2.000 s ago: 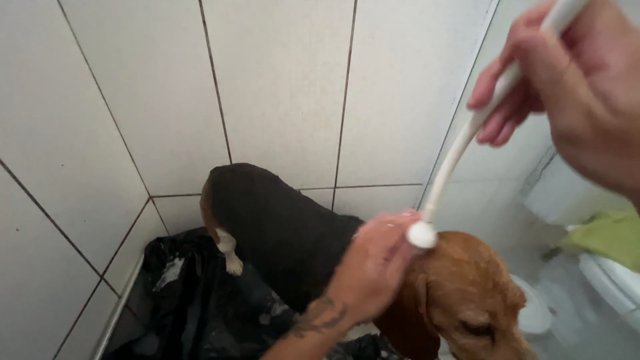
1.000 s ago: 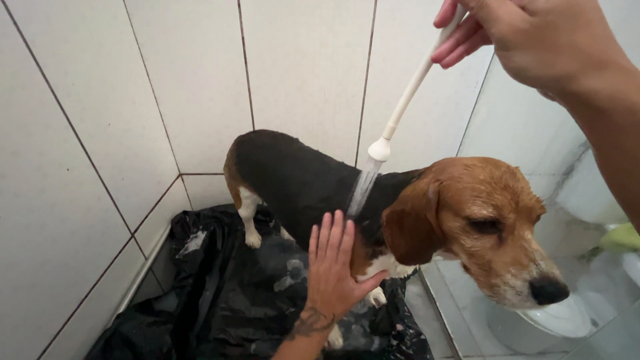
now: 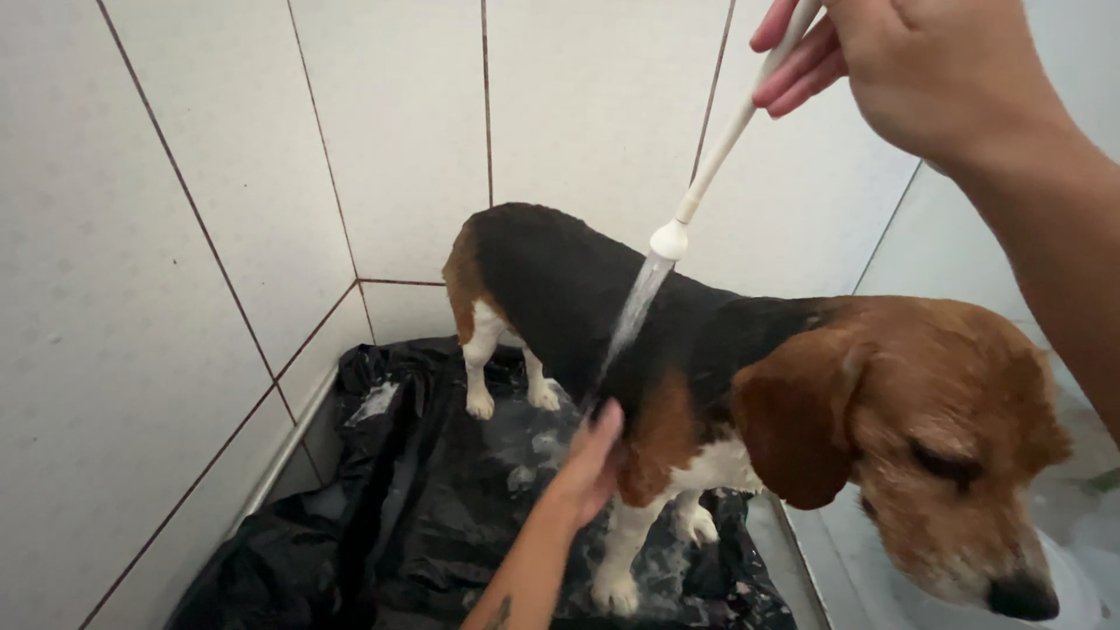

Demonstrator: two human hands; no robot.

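Observation:
A wet beagle with a black back, brown head and white legs stands facing right. At the upper right my right hand grips a white shower hose. From the small white shower head at its lower end, water runs onto the dog's side behind the shoulder. My left hand lies against the lower chest, just behind the front leg, where the water runs down; its fingers are blurred and partly hidden by the dog.
Black plastic sheeting with suds and folds lies under the dog. White tiled walls meet in a corner behind it. A metal edge strip runs along the floor at the right, and a pale round object is partly behind the dog's muzzle.
My left hand has moved from the dog's neck down to its lower chest. Water, not visible two seconds ago, now runs from the shower head, which has moved from the neck to the side.

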